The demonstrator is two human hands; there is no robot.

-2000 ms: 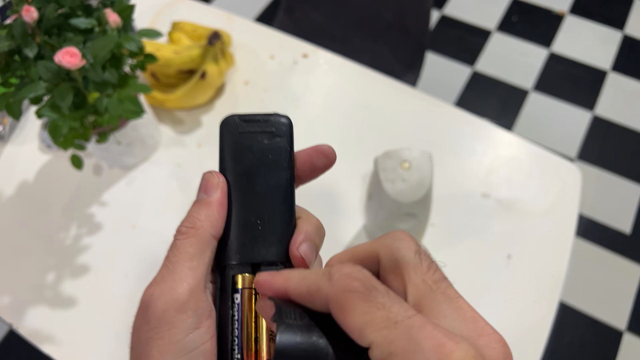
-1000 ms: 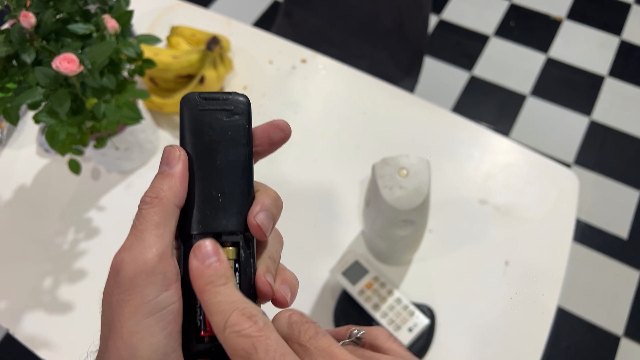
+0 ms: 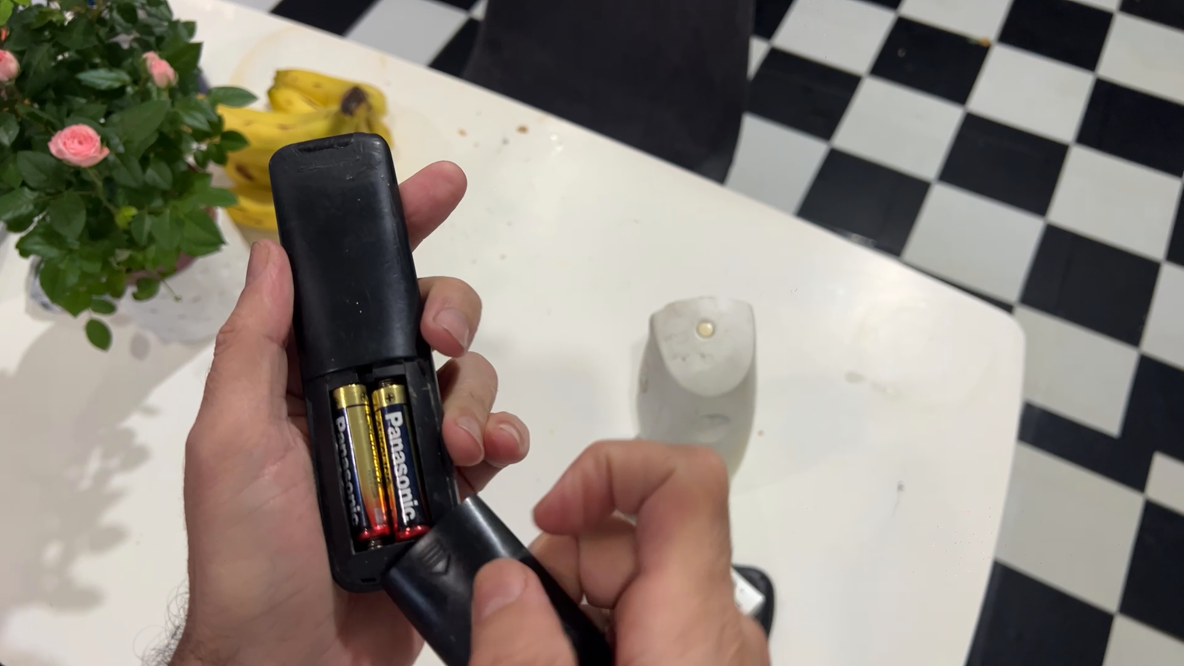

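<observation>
My left hand [image 3: 250, 462] holds a black remote control [image 3: 356, 268], back side facing me, thumb along its left edge and fingers at its right. In the uncovered compartment at its lower end lie two Panasonic batteries, the left one [image 3: 361, 462] and the right one [image 3: 401, 462], side by side. My right hand [image 3: 638, 564] grips a black plastic battery cover [image 3: 462, 564] between thumb and fingers. The cover is tilted, its upper left end at the bottom right corner of the remote.
On the white table [image 3: 888, 444] are a white device [image 3: 698, 370], bananas [image 3: 264, 139] and a potted pink rose plant [image 3: 120, 157]. Part of a white object on something black [image 3: 758, 592] shows beside my right hand. A dark chair [image 3: 615, 65] stands beyond the table edge, on a checkered floor.
A second ago my right fingers were over the battery compartment; now they are lower right, with the cover in them. Both batteries now show fully. The white remote seen then is mostly hidden.
</observation>
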